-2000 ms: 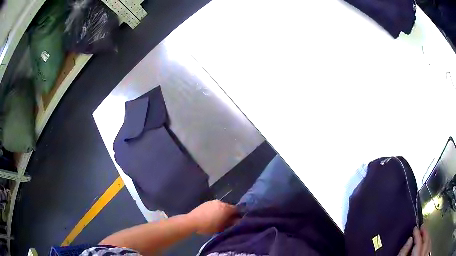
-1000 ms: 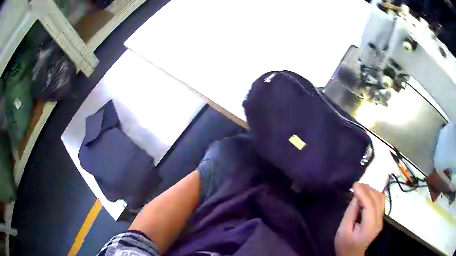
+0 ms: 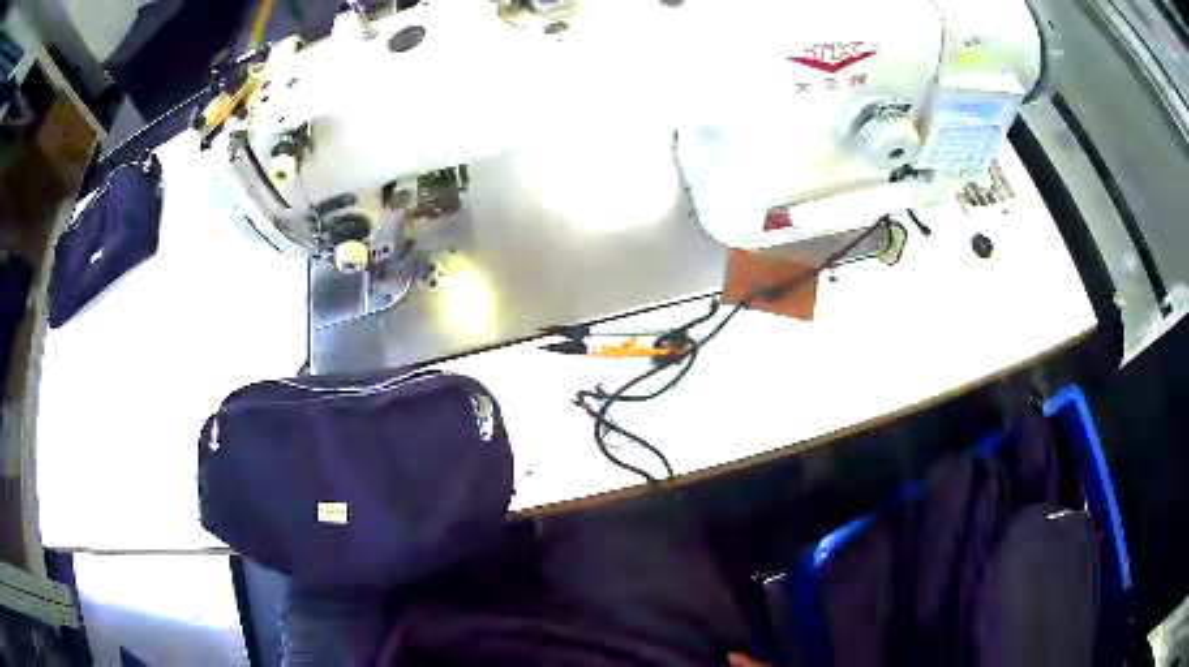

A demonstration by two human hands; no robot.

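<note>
A dark pouch [image 3: 352, 469] lies at the front edge of the white table, left of centre. Its zipper [image 3: 378, 388] runs along the edge by the machine, and a small pale label [image 3: 333, 512] shows on its face. The lower part hangs over the table edge towards my lap. A sliver of skin, seemingly my right hand [image 3: 743, 661], shows at the bottom edge, cut off, so its hold cannot be told. My left hand is not in view.
The white sewing machine [image 3: 548, 91] spans the top. Orange snips [image 3: 632, 347], a black cord [image 3: 606, 424] and a brown patch [image 3: 772, 283] lie in front. Another pouch [image 3: 104, 241] lies far left. A blue bin [image 3: 1102, 456] holds dark pieces at lower right.
The view has swung right, bringing in the whole machine and blue bin. My left hand has left the picture. My right hand is off the pouch's corner, almost out of view.
</note>
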